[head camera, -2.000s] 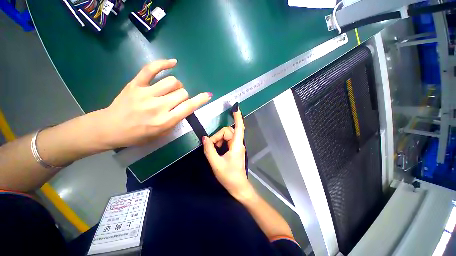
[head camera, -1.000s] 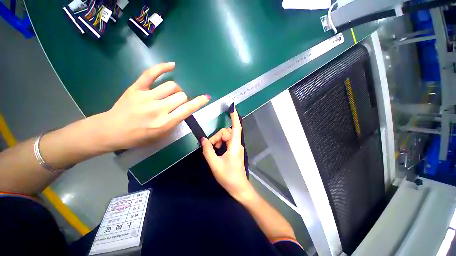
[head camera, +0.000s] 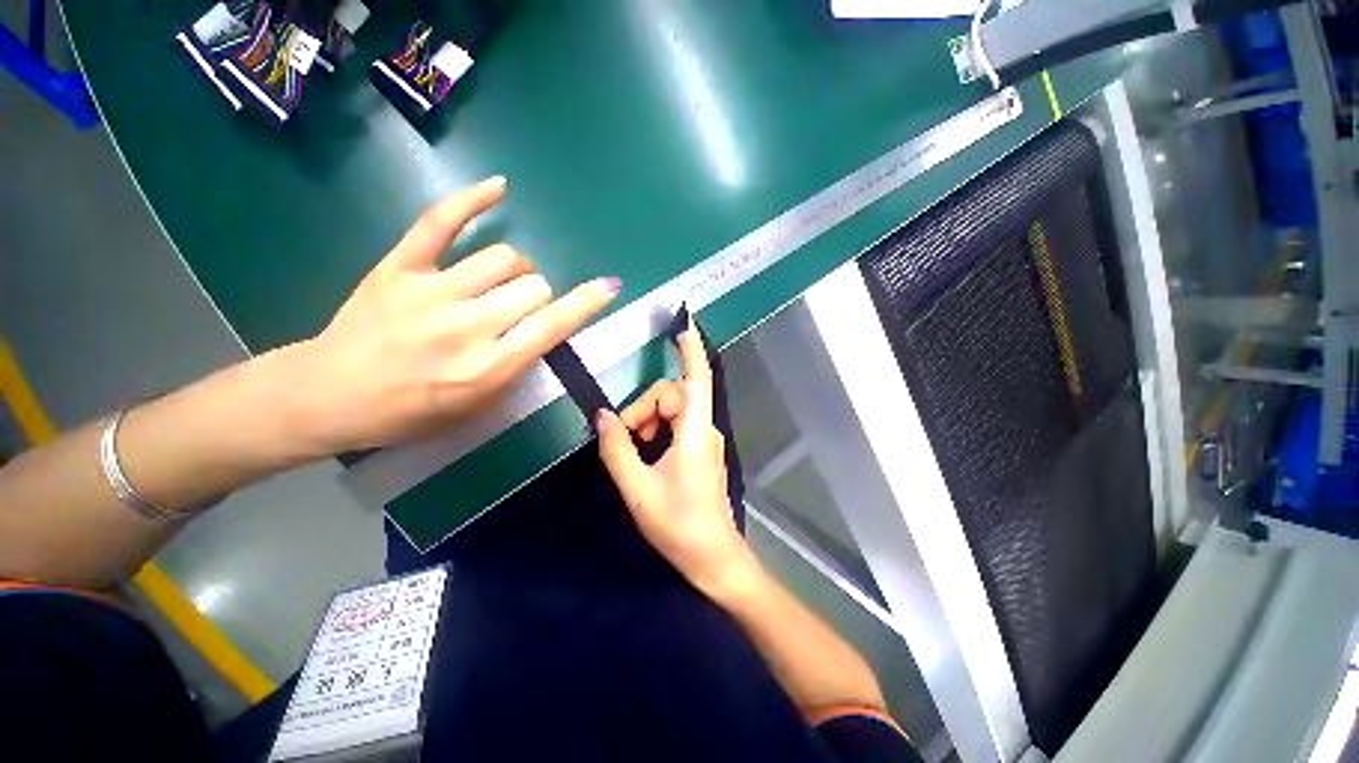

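A steel ruler lies along the front edge of the green bench. A short flat black tape strip lies across it. My left hand is over the ruler, its fingers spread; its underside is hidden, but the strip's far end runs under its fingers. My right hand is at the bench edge, thumb and a bent finger pinching the strip's near end. A small black piece sits on the tip of its extended index finger, near the ruler.
Wire harness ends with coloured wires and white labels lie at the far left of the green bench. A black conveyor belt in a white frame stands right. A pale metal arm crosses the far right corner. A card hangs at my front.
The hands hold nearly the same pose on the strip. The right index finger with the black piece has shifted slightly left. The bench view has shifted slightly.
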